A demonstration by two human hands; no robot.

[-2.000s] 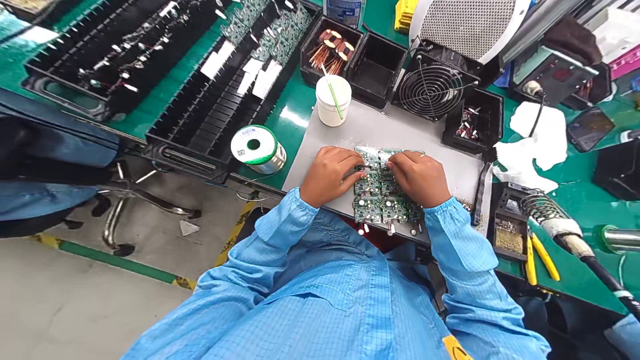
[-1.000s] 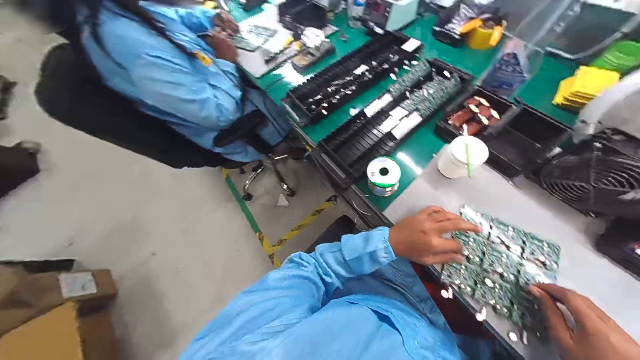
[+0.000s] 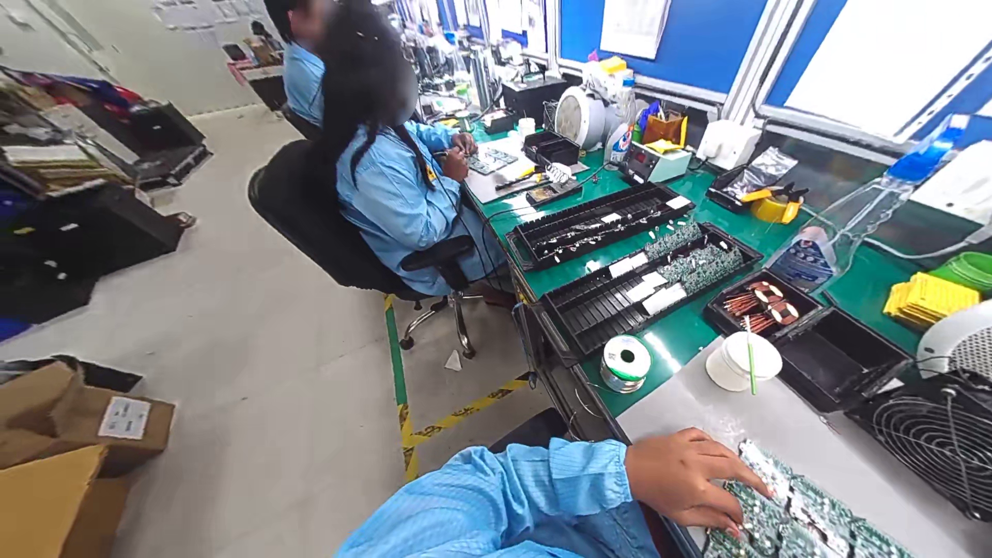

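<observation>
My left hand (image 3: 694,480) rests with spread fingers on the left edge of a panel of green circuit boards (image 3: 798,515), which lies on a grey mat (image 3: 697,403) at the lower right. Whether the fingers grip the panel or only touch it cannot be told. My right hand is outside the view. Beyond the panel stands a white tub (image 3: 736,370) with a green stick in it. A spool of solder wire (image 3: 625,364) stands left of the tub.
Black slotted racks (image 3: 577,329) with circuit boards, a bin of copper coils (image 3: 763,304), a black bin (image 3: 841,353) and a fan (image 3: 930,442) surround the mat. A co-worker in blue (image 3: 395,194) sits further left on a chair. Cardboard boxes (image 3: 85,418) stand on the floor.
The view has swung strongly to the left, bringing in the co-workers and floor. My right hand, on the boards in both earlier frames, has left the view. My left hand remains at the boards.
</observation>
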